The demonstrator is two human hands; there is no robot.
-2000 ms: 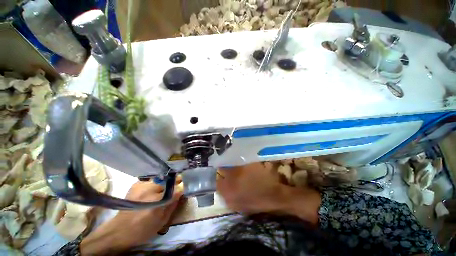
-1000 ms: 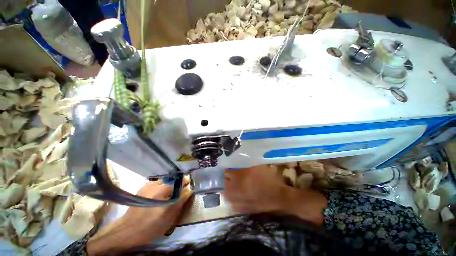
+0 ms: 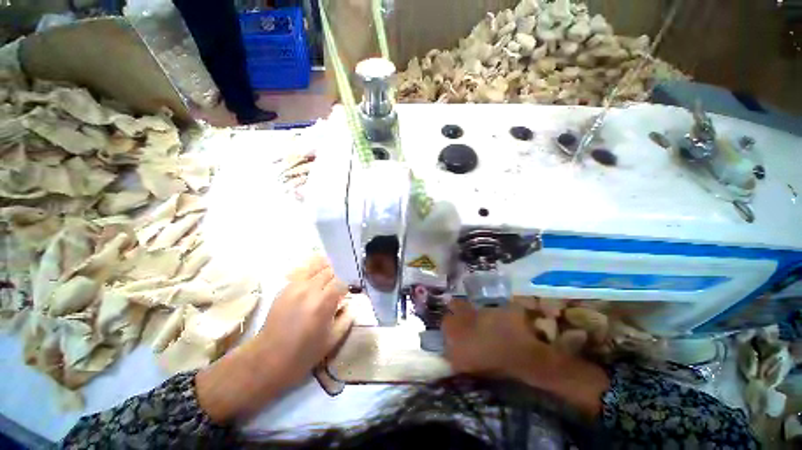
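The white sewing machine head with blue stripes lies across the view. Its shiny thread take-up guard stands at the left end. My left hand rests left of the needle area on the machine bed, fingers pointing forward. My right hand is under the arm, just right of the needle area, its fingertips partly hidden by the tension assembly. I cannot tell whether either hand holds a fabric piece. A large heap of beige fabric pieces lies left of the machine.
Sewn beige parts are piled behind the machine, and more lie under the arm and at the right edge. Green cord hangs at the pressure screw. A blue crate and a person's dark-clothed leg are at the back left.
The view has swung left, so the machine appears further right and more of the left heap shows. My left hand is now further from the needle area. My right hand stays beside it.
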